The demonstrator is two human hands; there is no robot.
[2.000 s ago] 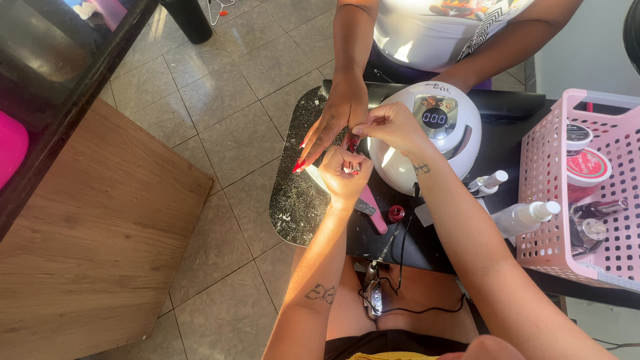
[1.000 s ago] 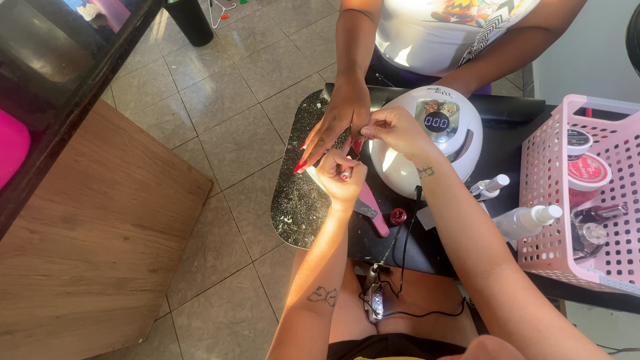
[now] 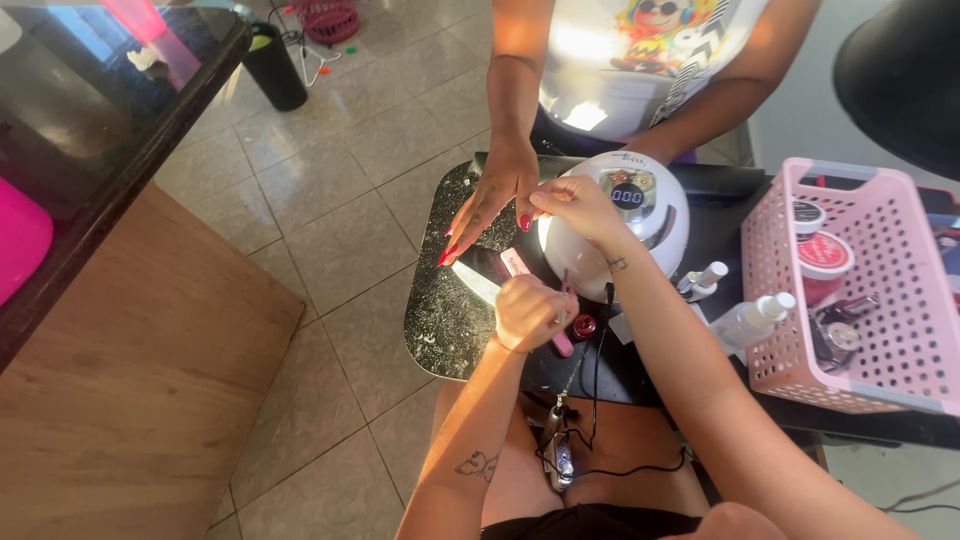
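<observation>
My left hand (image 3: 531, 313) is closed around a slim tool (image 3: 565, 283), its tip pointing up; its kind is unclear. It is above a pink nail file (image 3: 559, 342) and left of a small red pot (image 3: 583, 326). With thumb and forefinger pinched, my right hand (image 3: 574, 206) touches the side of the other person's hand (image 3: 495, 191), beside a digit with a red-painted nail (image 3: 525, 222). That hand is palm down with long red nails. A white nail lamp (image 3: 574, 259) with a lit display stands under my right wrist. A pale file (image 3: 475, 283) lies on the dusty black tabletop (image 3: 442, 330).
A pink perforated basket (image 3: 862, 394) with jars and bottles stands at the right, beside a spray bottle (image 3: 750, 322) and small white-capped bottles (image 3: 703, 277). A corded handpiece (image 3: 558, 457) lies by my lap. A dark lamp shade (image 3: 900, 82) is at upper right; a wooden counter (image 3: 135, 337) is left.
My left hand has moved away from the other person's fingers, down toward the red pot. My right hand stays beside the other person's hand. The pale file shows more fully.
</observation>
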